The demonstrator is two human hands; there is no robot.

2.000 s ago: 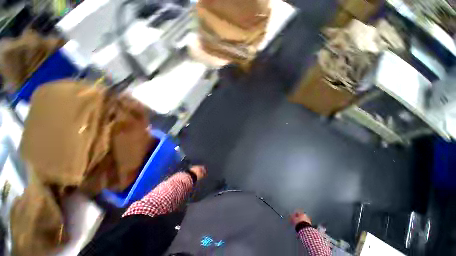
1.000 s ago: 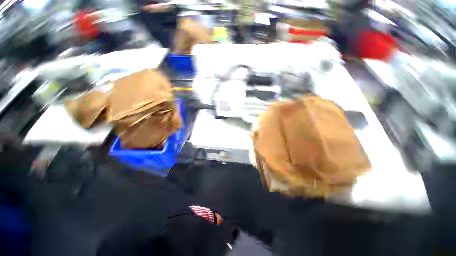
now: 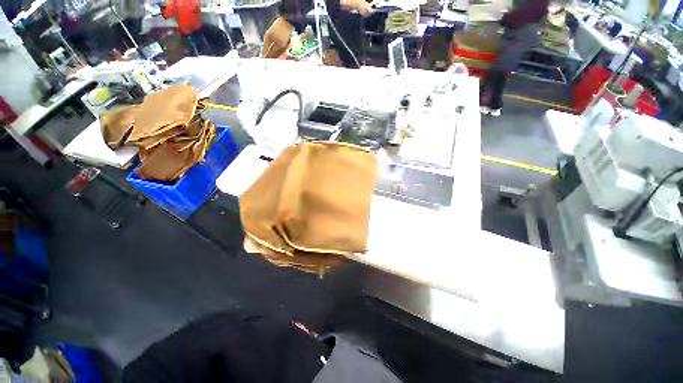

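No hand shows; only a dark sleeve, a bit of red-and-white cuff and the grey apron (image 3: 352, 363) are at the bottom edge. Nearest in front, a stack of brown bag bodies (image 3: 322, 198) lies on the near edge of a white table (image 3: 479, 280), its front overhanging the edge. Another pile of brown bag pieces (image 3: 168, 123) lies slumped over a blue crate (image 3: 198, 179) at the left.
A white sewing machine (image 3: 633, 161) stands at the right. Metal trays (image 3: 326, 116) and a black hose are on the white table. A stool (image 3: 93, 187) stands left. People stand behind the table; one walks in the yellow-lined aisle. Another blue crate (image 3: 79, 363) is bottom left.
The view has turned and steadied. The brown stack now appears further left, and more of the table and the right-hand machine shows. The cuffed hand seen earlier has left the picture.
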